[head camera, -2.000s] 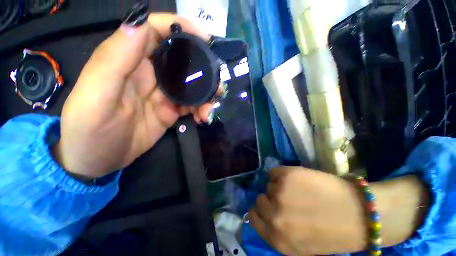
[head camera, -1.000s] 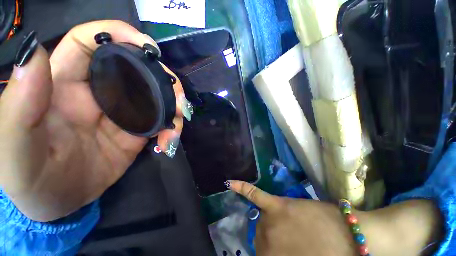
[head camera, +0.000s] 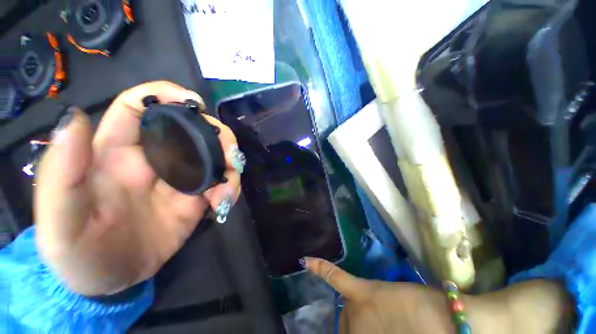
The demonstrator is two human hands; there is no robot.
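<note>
My left hand [head camera: 124, 189] holds a round black unit [head camera: 180, 149] at the left centre, its dark glossy face tilted and two small side knobs at its top. The thumb is spread away; the fingers curl round the unit's far side. A smartphone [head camera: 294, 222] lies on the green bench top to the right of this hand, with a faint green patch on its dark screen. My right hand [head camera: 372, 306], cut off by the lower edge, has one extended finger touching the phone's lower edge. Its other fingers are hidden or out of the picture, and nothing shows in it.
A foam tray [head camera: 189, 287] on the left holds several orange-edged round units [head camera: 93, 19]. A handwritten paper label [head camera: 232, 39] lies above the phone. At right are a blue strip [head camera: 333, 72], a white frame [head camera: 372, 176], a taped board edge [head camera: 425, 163] and a black blister tray [head camera: 510, 117].
The left hand has turned the round unit from facing the camera to a tilted pose. The right hand has changed from curled to one finger out at the phone. A green patch now shows on the screen.
</note>
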